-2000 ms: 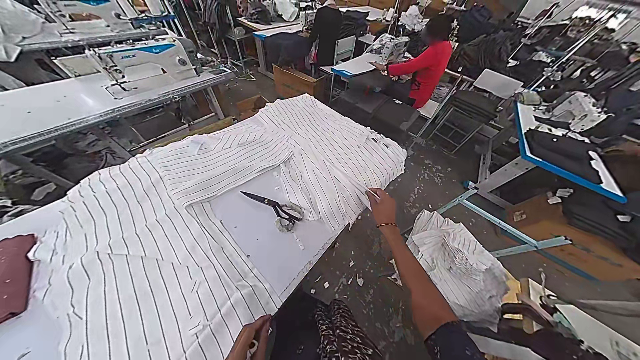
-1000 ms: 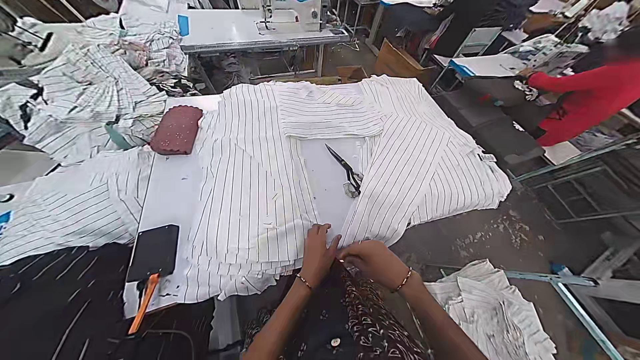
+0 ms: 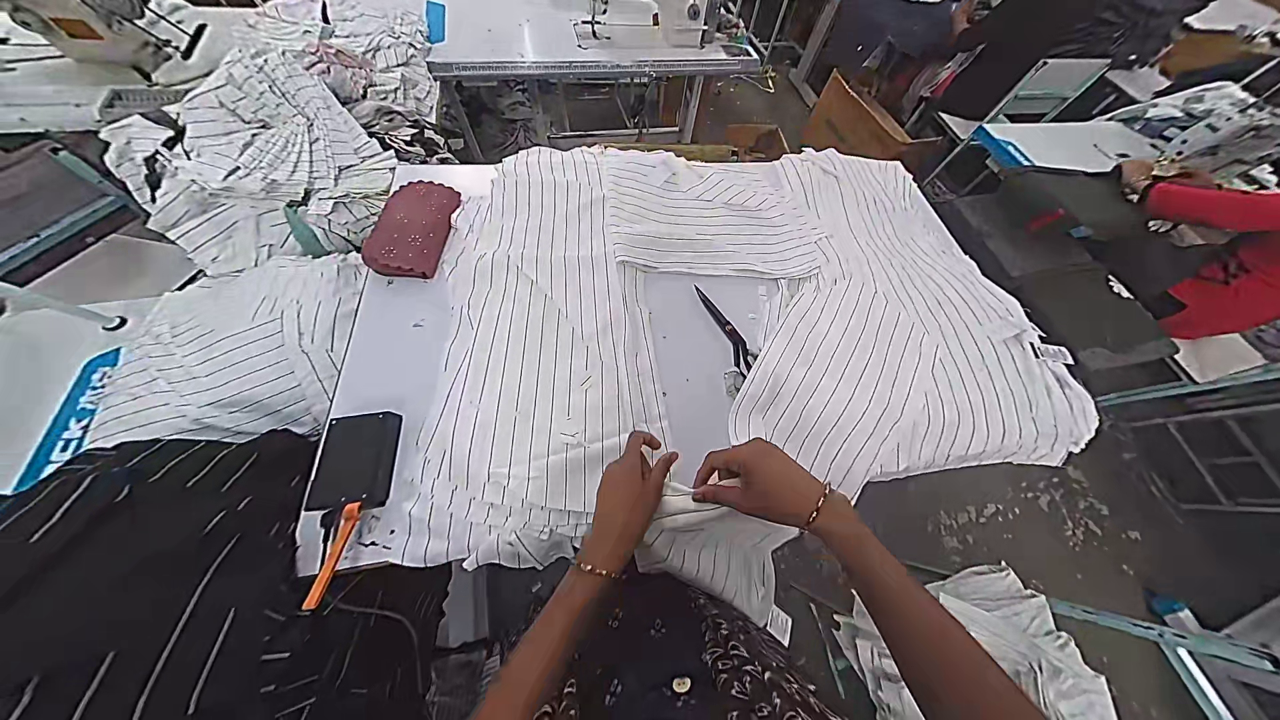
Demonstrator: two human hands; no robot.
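At the table's near edge my left hand point(image 3: 632, 495) and my right hand point(image 3: 755, 482) pinch the edge of a white striped garment point(image 3: 715, 540), which hangs partly over the edge toward my lap. A stack of white striped fabric pieces point(image 3: 540, 350) lies to the left of the hands, and more striped cloth point(image 3: 900, 300) spreads to the right. Between them, on the bare white tabletop point(image 3: 685, 400), rest black-handled scissors point(image 3: 728, 325), blades pointing away from me.
On the left are a folded maroon cloth point(image 3: 412, 228), a black box point(image 3: 355, 460) with an orange-handled tool point(image 3: 333, 555), and black striped fabric point(image 3: 150, 570). A sewing machine table point(image 3: 520, 45) stands beyond. A person in a red sleeve point(image 3: 1215, 205) sits at right; cloth point(image 3: 1000, 640) lies low right.
Two seconds ago my hands were far apart, the right at the cloth's far-right edge; now both are together at the near edge. The view has swung left.
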